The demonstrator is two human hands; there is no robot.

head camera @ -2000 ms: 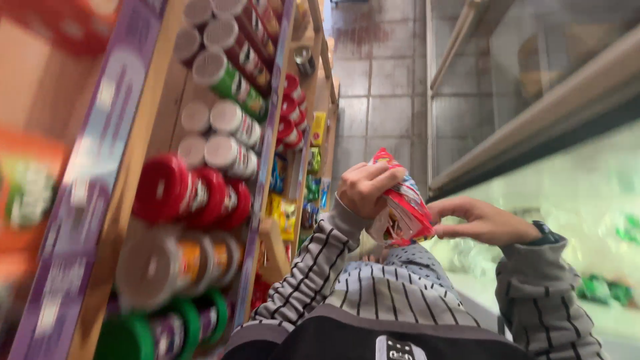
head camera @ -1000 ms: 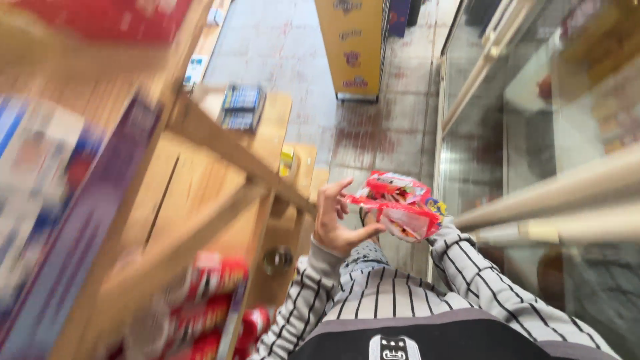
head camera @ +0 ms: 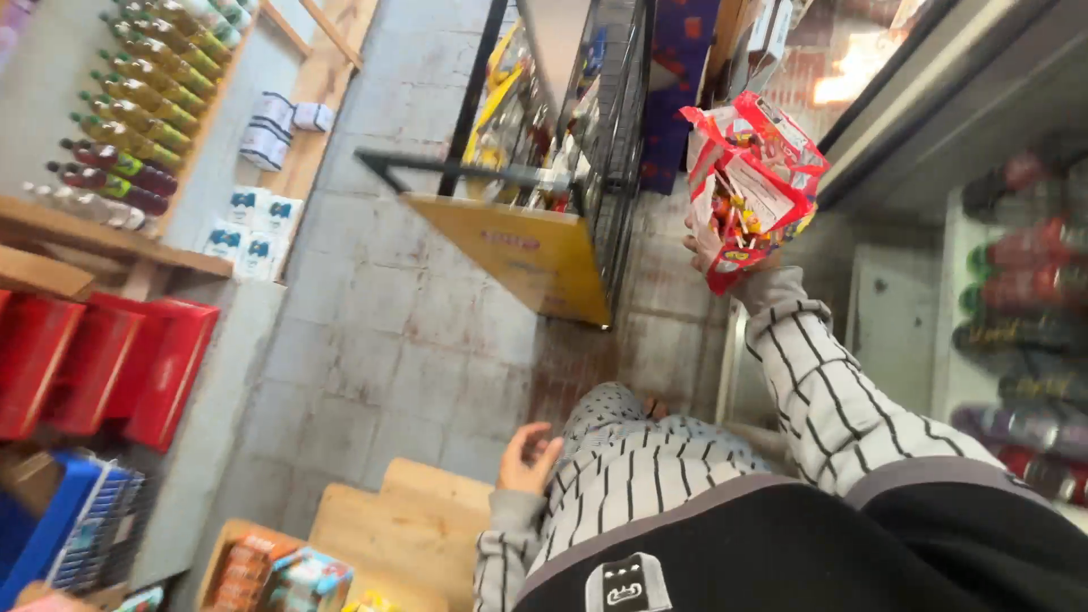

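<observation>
A red and white plastic bag of lollipops (head camera: pixel 752 191) is held out at the upper right, its top torn open and wrapped sweets with white sticks showing inside. My right hand (head camera: pixel 699 251) grips it from below and behind; most of that hand is hidden by the bag, with a few fingers visible at its left edge. Low in the view, beside my striped sleeve and patterned trousers, my left hand (head camera: pixel 529 457) hangs with loosely bent fingers and nothing in it. It is well apart from the bag, near a wooden shelf (head camera: pixel 399 527).
A black wire rack with a yellow front panel (head camera: pixel 518 255) stands ahead on the tiled floor (head camera: pixel 365 340). Bottles (head camera: pixel 153 110), packs (head camera: pixel 253 229) and red boxes (head camera: pixel 170 365) fill the left side. A cooler with drink bottles (head camera: pixel 1033 331) is at the right.
The view has turned strongly, bringing the rack closer. My left hand, beside the bag one second ago, is now lowered away from it. The bag is now held out to the right in my right hand.
</observation>
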